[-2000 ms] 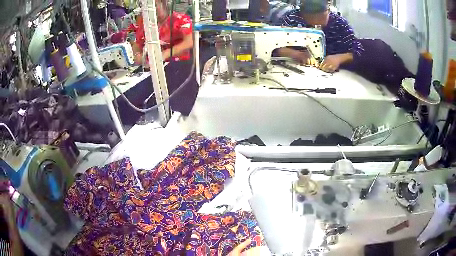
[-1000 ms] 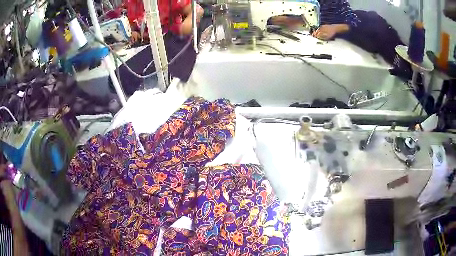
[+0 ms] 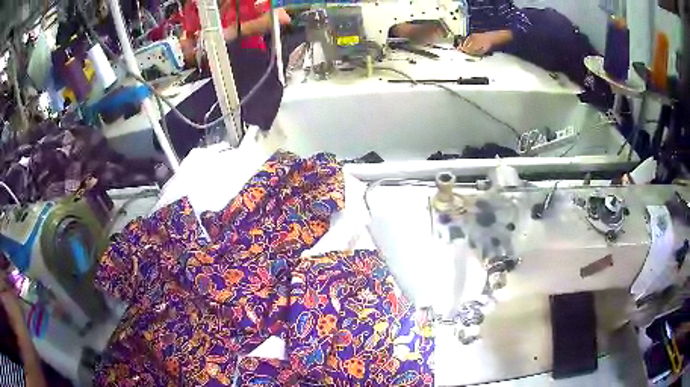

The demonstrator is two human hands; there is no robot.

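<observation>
Purple garment panels with an orange floral print [image 3: 250,264] lie spread and overlapping on the white table, their lower edge cut off by the picture. Their right edge reaches the needle end of the cream-white sewing machine [image 3: 545,264]. White fabric [image 3: 212,178] shows behind the print, and a small white piece [image 3: 268,349] shows low in the middle. A dark pad [image 3: 573,335] is on the machine's front. Neither of my hands can be seen; whether they are under the cloth or below the picture, I cannot tell.
A neighbouring machine [image 3: 64,249] stands at left with a person's forearm beside it. Dark plaid cloth [image 3: 57,162] is heaped behind it. Two people sit at machines across. A tray [image 3: 666,344] with yellow-handled snips is at lower right. Thread cones [image 3: 616,51] stand at upper right.
The view has tilted down, then shifted slightly. The fingers seen at the bottom edge two seconds ago are gone. The right-hand printed panel now shows larger and flatter beside the machine.
</observation>
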